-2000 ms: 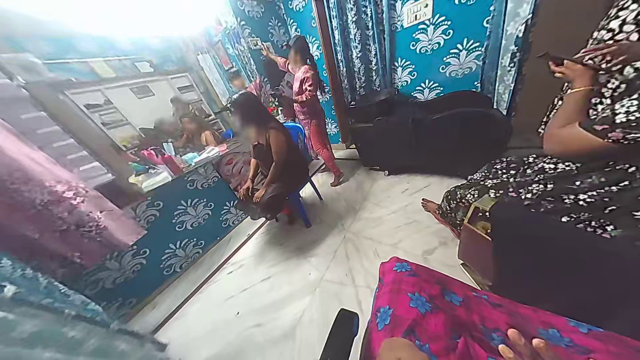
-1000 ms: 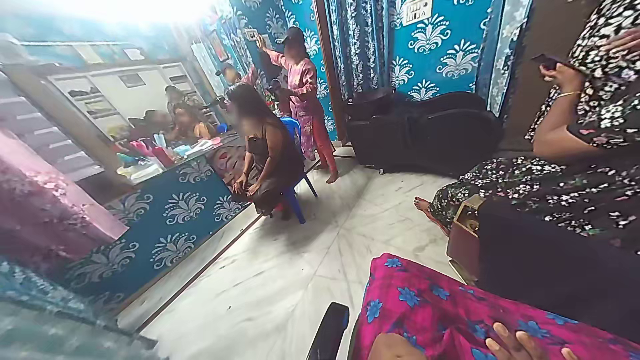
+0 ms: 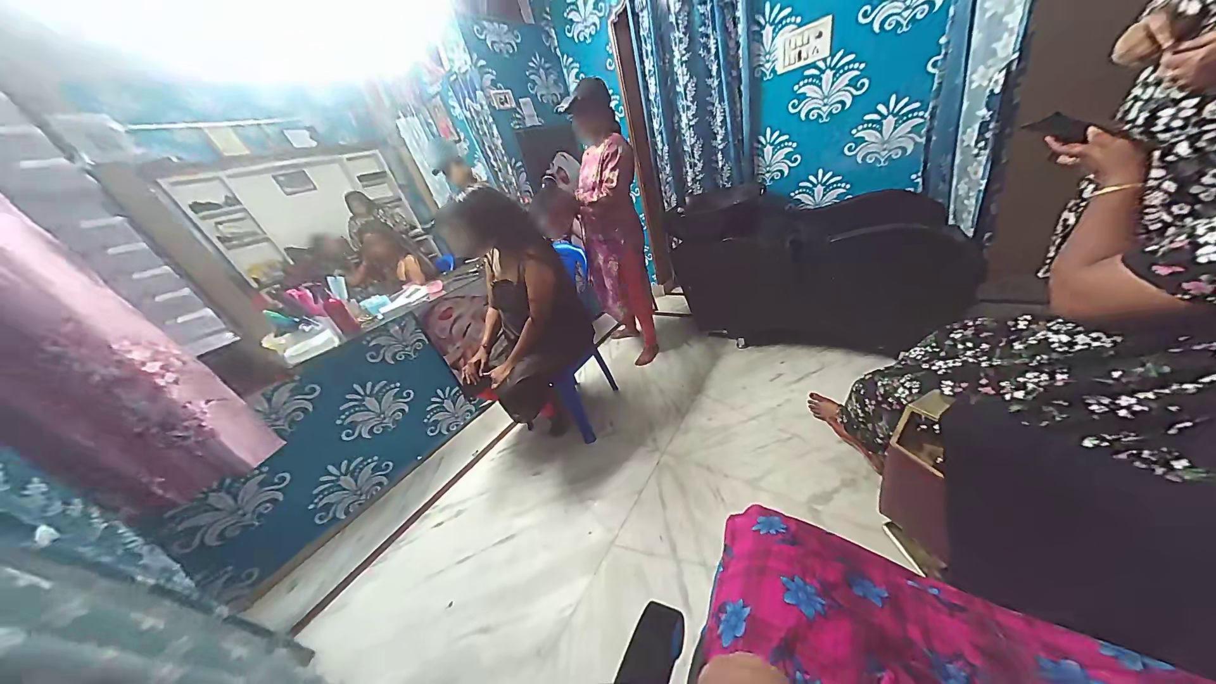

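A bit of bare skin (image 3: 741,668), seemingly my left hand or forearm, shows at the bottom edge against magenta cloth with blue flowers (image 3: 836,598) over my lap. Its fingers are hidden, so what it holds cannot be told. My right hand is out of the picture. Just left of the cloth is a black armrest (image 3: 654,638). To the right, a seated person in a black floral dress (image 3: 1007,380) holds a dark phone (image 3: 1062,126).
A person sits on a blue plastic chair (image 3: 576,404) by a mirror counter holding bottles (image 3: 340,313). Behind, a person in pink (image 3: 608,199) stands near another head. A black reclining seat (image 3: 826,271) lines the patterned wall. Marble floor (image 3: 532,551) lies between; curtains hang at left.
My right hand, with its fingers over the magenta cloth before, has left the view. The person in pink has lowered a raised arm. The seated person's hair now looks spread out.
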